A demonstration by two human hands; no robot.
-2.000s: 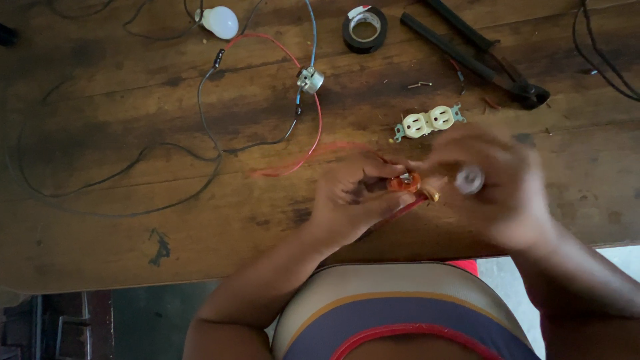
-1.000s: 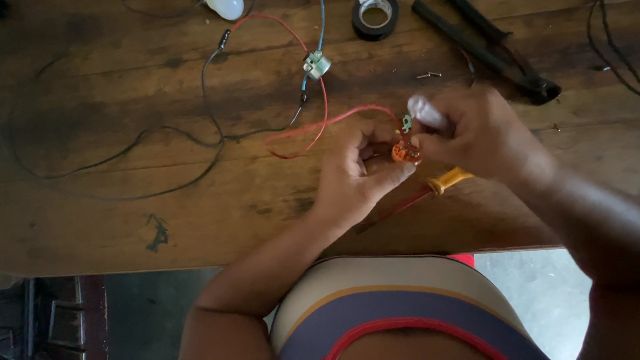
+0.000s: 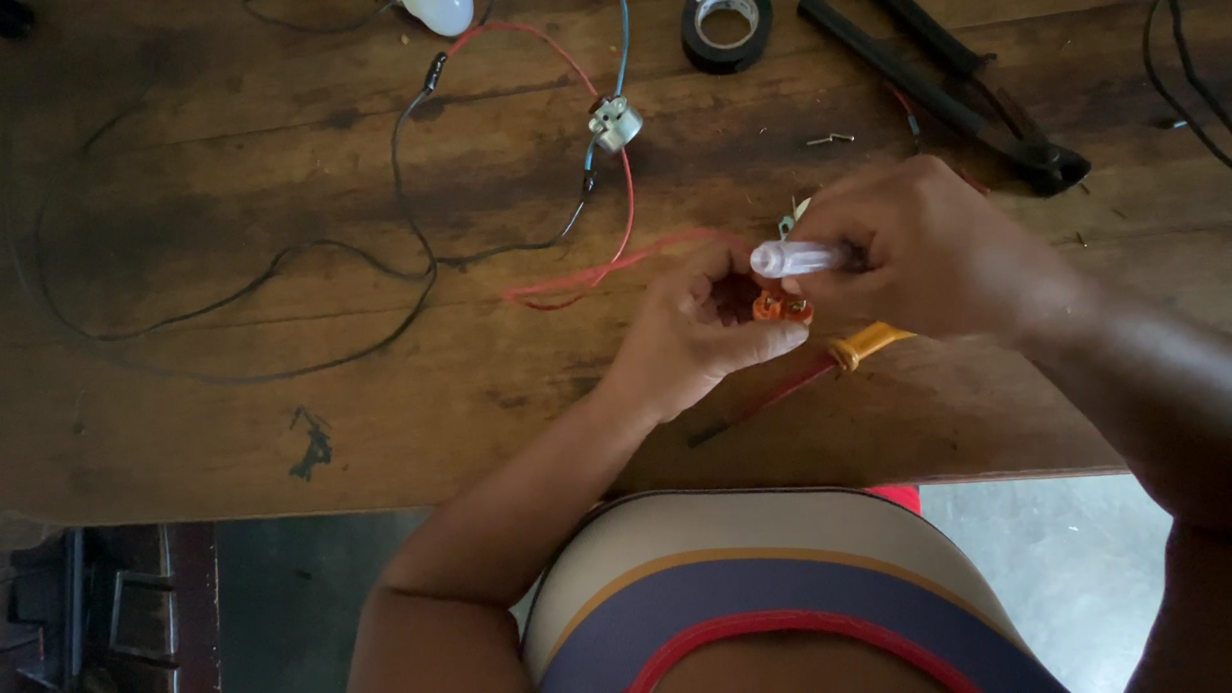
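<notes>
My left hand (image 3: 693,337) holds a small orange electrical part (image 3: 782,308), with metal terminals facing up, between thumb and fingers. A loop of red wire (image 3: 616,265) runs to the left from beside it. Just above the part, my right hand (image 3: 924,250) grips a clear plastic-handled tool (image 3: 799,258); its far end is hidden by my fingers. A screwdriver with a yellow handle (image 3: 871,345) and red shaft lies below my right hand. Part of an outlet receptacle (image 3: 789,219) shows beyond my right fingers, which cover the rest.
Black electrical tape (image 3: 727,34), a white bulb (image 3: 441,12) and black-handled pliers or cutters (image 3: 962,115) lie toward the far side. A metal lampholder-like part (image 3: 614,123) joins red and blue wires. Black wire (image 3: 423,274) loops at left; small screws (image 3: 831,140) lie near the middle.
My right hand has come over to the orange part, where my left hand still holds it. The yellow-handled screwdriver stays on the table since the frame of one second ago.
</notes>
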